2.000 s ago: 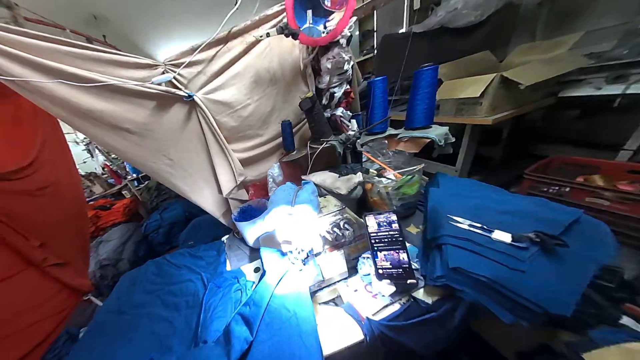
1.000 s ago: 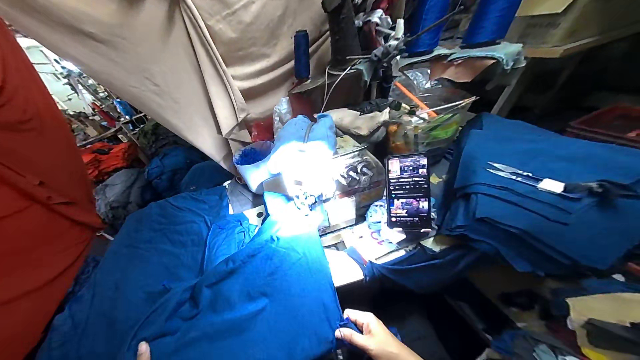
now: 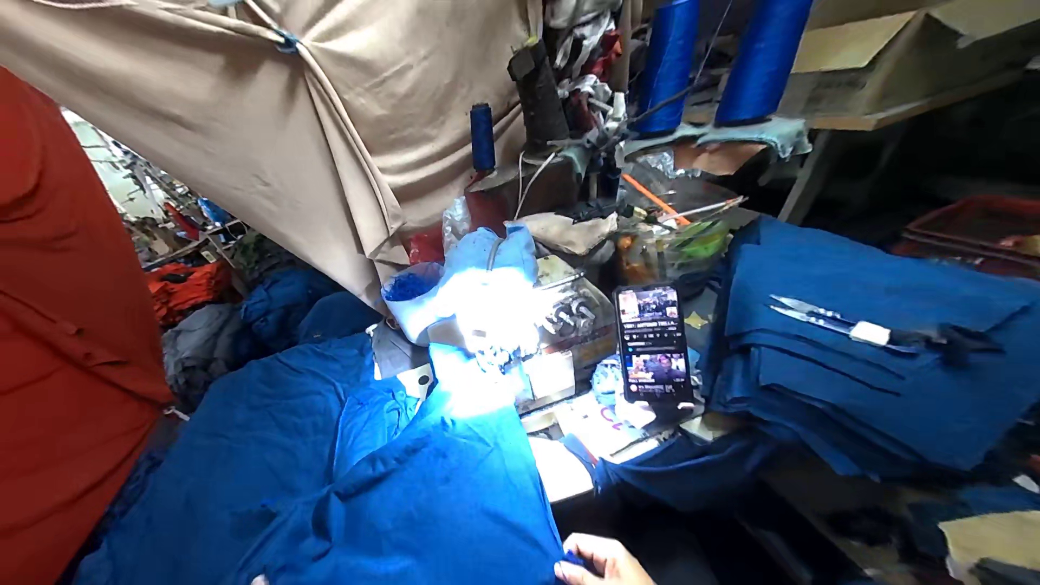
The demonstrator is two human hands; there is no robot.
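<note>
Blue fabric (image 3: 422,504) lies over the front of a brightly lit sewing machine (image 3: 561,325) and runs down toward me. At the lower edge of the view, my right hand (image 3: 601,561) pinches the right edge of this fabric between thumb and fingers. Only a fingertip of my left hand (image 3: 259,579) shows at the bottom left, against the fabric; the rest is out of view. The glare of the lamp hides the needle area. A smartphone (image 3: 654,345) with its screen lit stands upright to the right of the machine.
On the right, thread snips (image 3: 837,321) rest on a stack of blue cut fabric (image 3: 821,406). Behind stand large blue thread cones (image 3: 764,61), a plastic container (image 3: 674,244) and a cardboard box (image 3: 877,73). A beige cloth (image 3: 244,106) hangs at the back left, a red cloth (image 3: 65,325) at the far left.
Both hands, unseen two seconds ago, came into view at the fabric's lower part one second ago. Since then my right hand has stayed at its right edge, while less of my left hand shows.
</note>
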